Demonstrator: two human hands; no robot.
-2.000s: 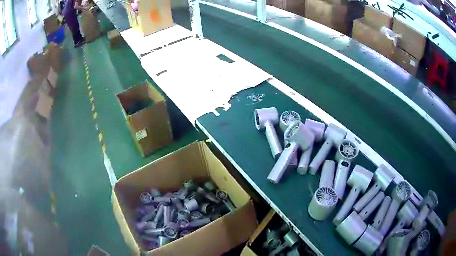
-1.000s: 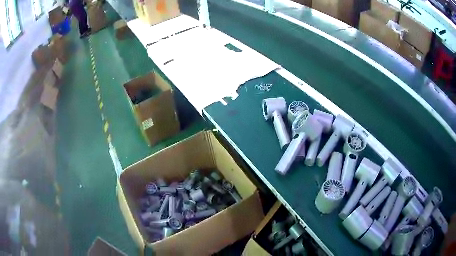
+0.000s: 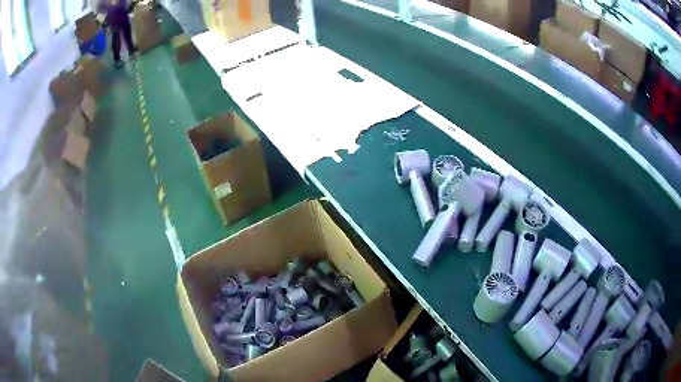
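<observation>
Several grey fan bodies [image 3: 496,297] lie in a loose heap on the green-topped bench [image 3: 373,201] at the right, some with their ribbed round ends up, others on their sides. The one nearest the white sheet [image 3: 412,166] lies with its handle towards me. A large open floor carton [image 3: 328,339] below the bench holds many more grey bodies in a jumble. Neither my left hand nor my right hand is in the picture.
A white sheet [image 3: 299,101] with a ragged edge covers the far bench; small bits [image 3: 396,134] lie beside it. A smaller open carton [image 3: 237,179] stands on the floor. Another carton [image 3: 388,365] with grey parts is partly under the bench. A person [image 3: 119,30] stands far off.
The view has shifted slightly, so the bench and cartons sit a little further right than at first. The distant person's stance has changed. The fan bodies look unmoved.
</observation>
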